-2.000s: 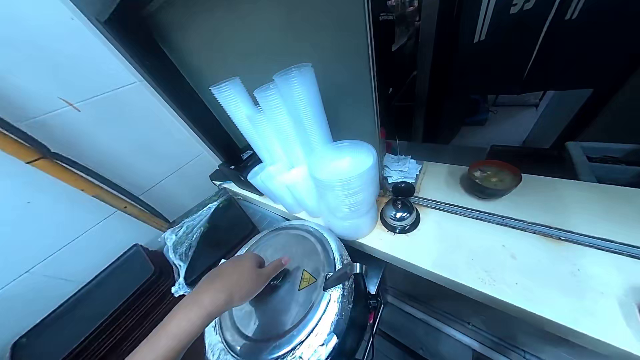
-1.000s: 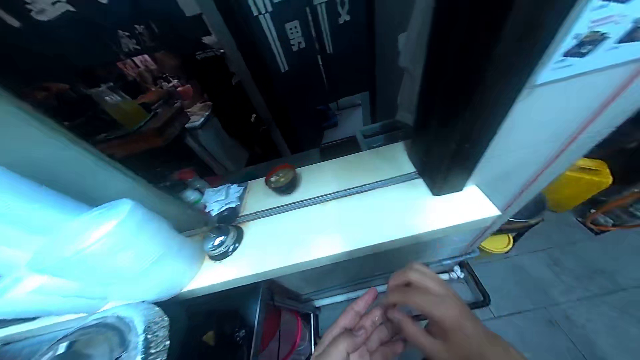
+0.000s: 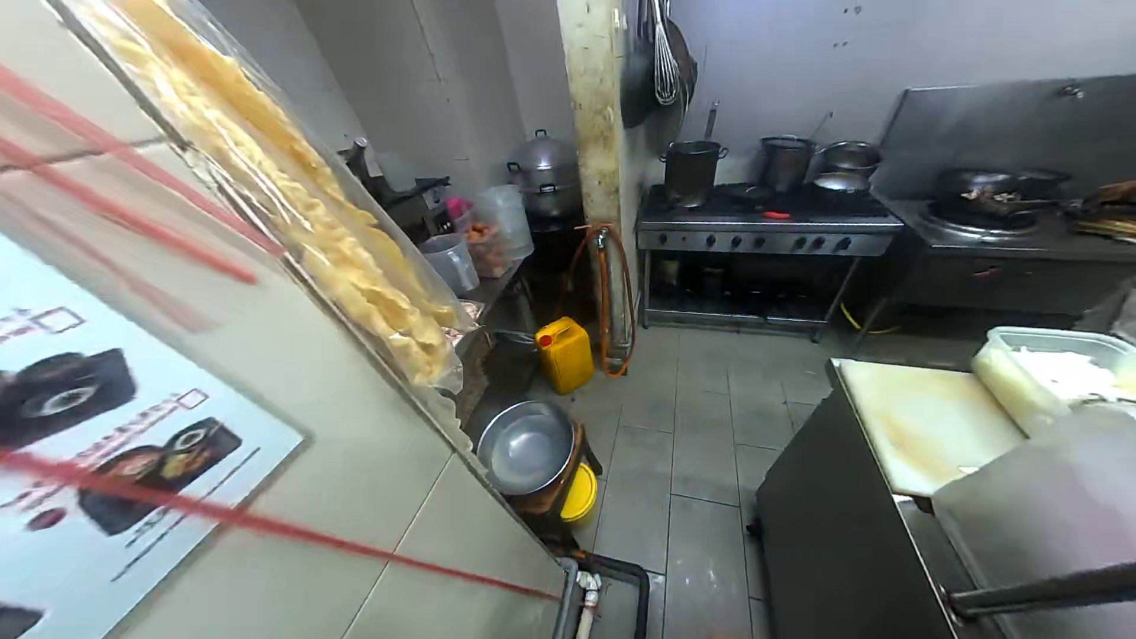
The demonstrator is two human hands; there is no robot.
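Neither of my hands shows clearly in the head view; only a faint skin-toned blur touches the bottom edge. A gas range [image 3: 768,241] stands against the back wall and bears a tall dark pot [image 3: 691,170] and other pots. On the right, a white cutting board [image 3: 923,417] lies on a counter beside a plastic tub [image 3: 1034,390] of white food. An empty metal basin [image 3: 525,448] rests on a low stand at the left of the floor, with a yellow jerrycan [image 3: 565,357] behind it.
A tiled wall [image 3: 382,506] with a printed picture sheet [image 3: 160,426] and a clear bag of yellowish food [image 3: 337,240] fills the left. Grey floor tiles [image 3: 706,541] run between it and the counter cabinet [image 3: 825,515]. Black pipes [image 3: 621,568] edge the wall's foot. An orange hose [image 3: 606,302] hangs ahead.
The view has swung far right, from the ledge with plastic cups and a bell to the kitchen. One hand was on a pot lid, then both hands were together; now they are out of view.
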